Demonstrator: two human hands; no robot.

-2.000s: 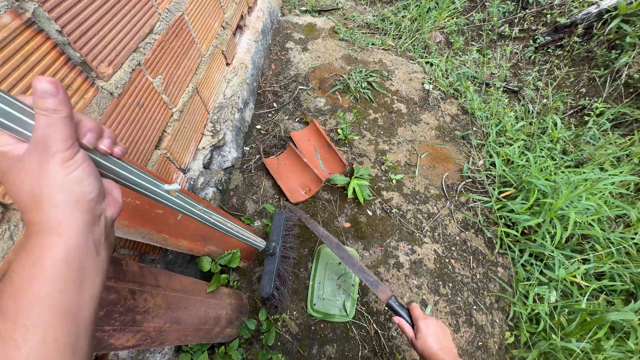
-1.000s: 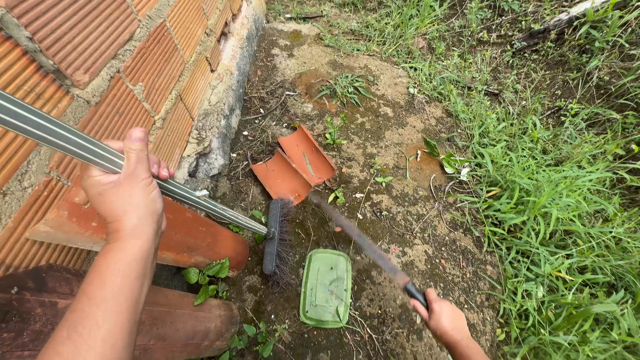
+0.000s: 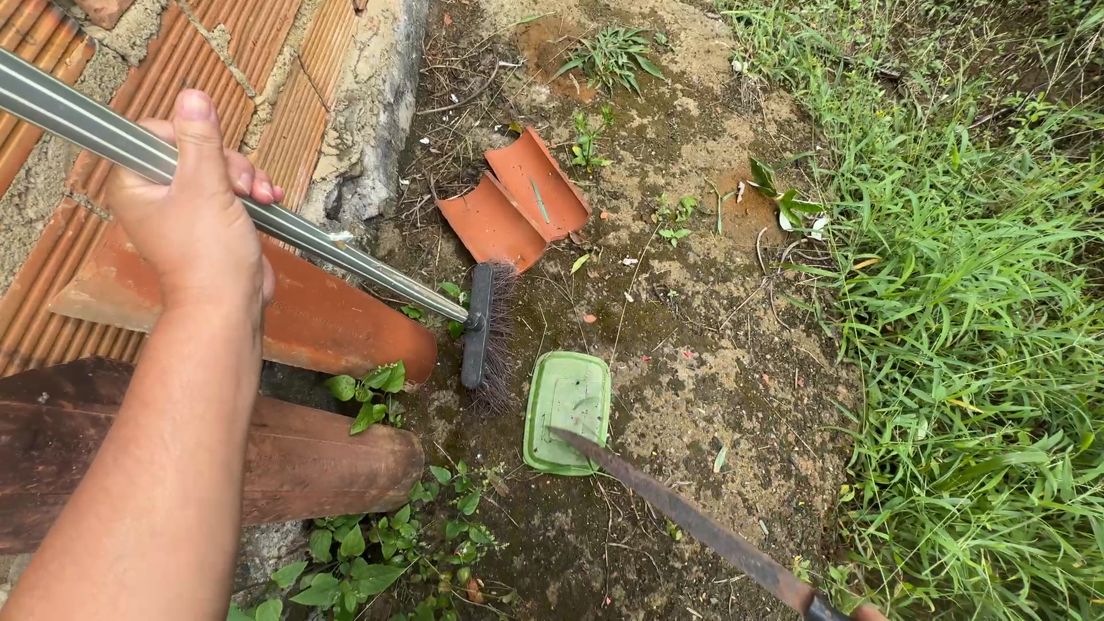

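My left hand (image 3: pixel 203 198) is closed around the striped metal handle (image 3: pixel 345 252) of a broom, whose dark bristle head (image 3: pixel 479 326) rests on the ground. At the bottom right edge, only a sliver of my right hand (image 3: pixel 867 612) shows at the black grip of a rusty machete (image 3: pixel 699 519). The machete's tip lies over a green plastic lid (image 3: pixel 569 405); whether they touch is unclear. Two broken orange clay roof tile pieces (image 3: pixel 517 203) lie just beyond the broom head.
A hollow-brick wall (image 3: pixel 198 78) rises at the left, with an orange clay roof tile (image 3: pixel 345 332) and a darker brown one (image 3: pixel 336 461) leaning near it. Leafy weeds (image 3: pixel 362 578) grow below them. Tall grass (image 3: pixel 975 345) borders the mossy ground at the right. An uprooted plant (image 3: pixel 789 203) lies near the grass.
The small clump of leaves beside the broken tiles two seconds ago now lies farther right, near the grass. The machete's tip has moved from near the broom head to over the green lid.
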